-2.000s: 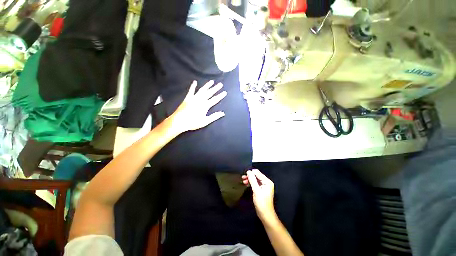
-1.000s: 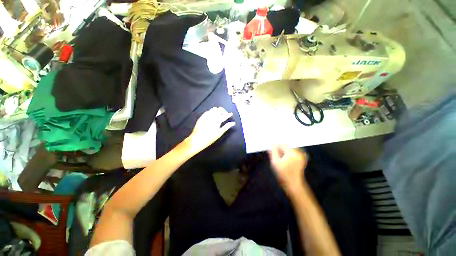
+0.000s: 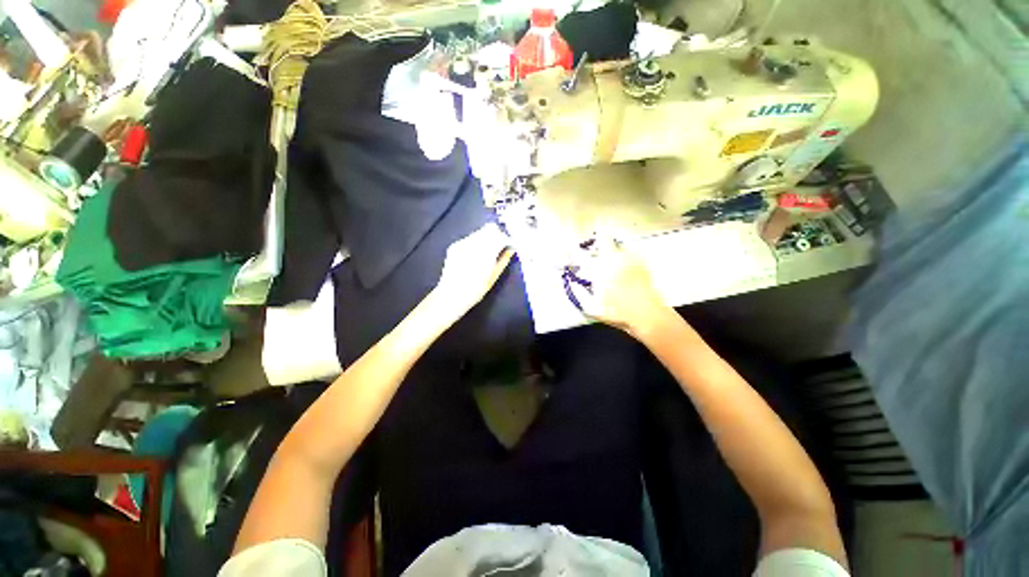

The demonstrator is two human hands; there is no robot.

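Observation:
A dark garment panel (image 3: 389,214) lies on the white machine table, its right edge brightly lit and running to the needle area (image 3: 513,209). The cream JACK sewing machine (image 3: 700,118) stands right of it. My left hand (image 3: 476,262) is on the panel just below the needle, fingers bent at the cloth edge. My right hand (image 3: 615,284) is right of the panel, closed on the black-handled scissors (image 3: 577,291); the blades are hard to make out in the glare.
Green cloth (image 3: 152,304) with black pieces (image 3: 186,214) over it lies at the left. Tan cord loops (image 3: 293,51) hang at the back. A red bottle (image 3: 542,47) stands behind the machine head. An accessory tray (image 3: 807,231) is at the right end, near pale blue cloth (image 3: 948,327).
My right hand has moved up from the table's front edge and taken the scissors, which have shifted left towards the panel. My left hand has moved nearer the needle. The camera view has shifted.

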